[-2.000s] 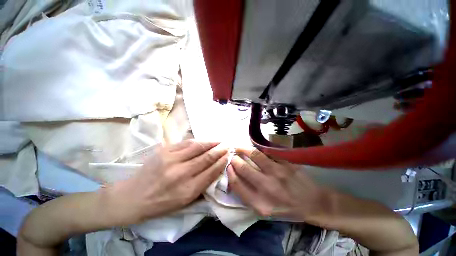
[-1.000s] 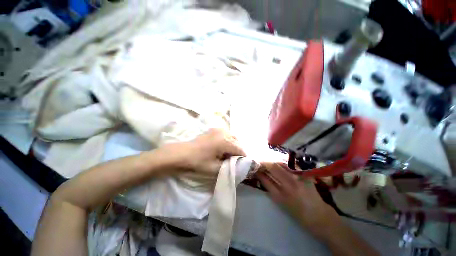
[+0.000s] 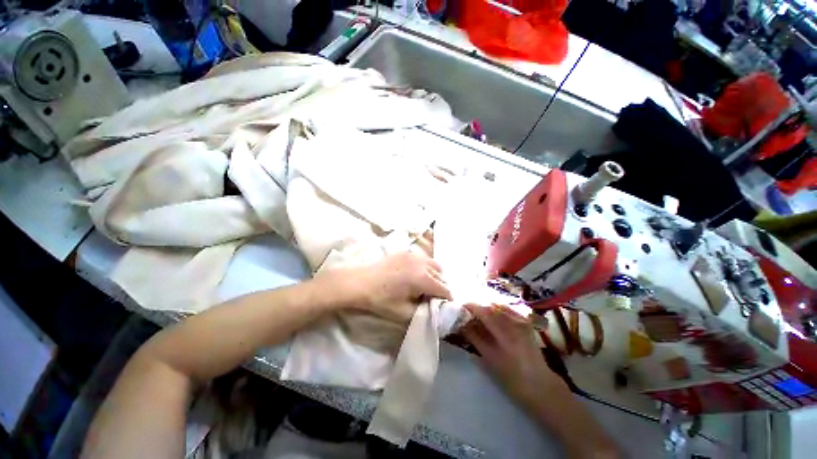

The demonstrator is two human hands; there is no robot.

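A large heap of cream garment pieces (image 3: 340, 179) lies left of the sewing machine (image 3: 663, 278). My left hand (image 3: 399, 282) is closed on the cloth just in front of the brightly lit needle area. My right hand (image 3: 497, 332) holds the cloth from the other side, fingers near the needle end. A narrow cream fabric strip (image 3: 412, 376) hangs from between my hands over the table's front edge. The needle and presser foot are lost in glare. The red guard (image 3: 596, 273) curves beside the needle end.
Scissors with red-orange handles (image 3: 578, 332) lie on the bed behind the needle. Another machine (image 3: 54, 67) stands at the far left. A pale trough (image 3: 466, 90) runs behind the table. Black cloth (image 3: 672, 157) and red cloth (image 3: 515, 27) lie beyond. A blue display (image 3: 793, 386) shows at right.
The head view has swung up and back, showing more of the machine and room. The hands have drawn slightly apart from their side-by-side pose, and the strip now hangs down between them.
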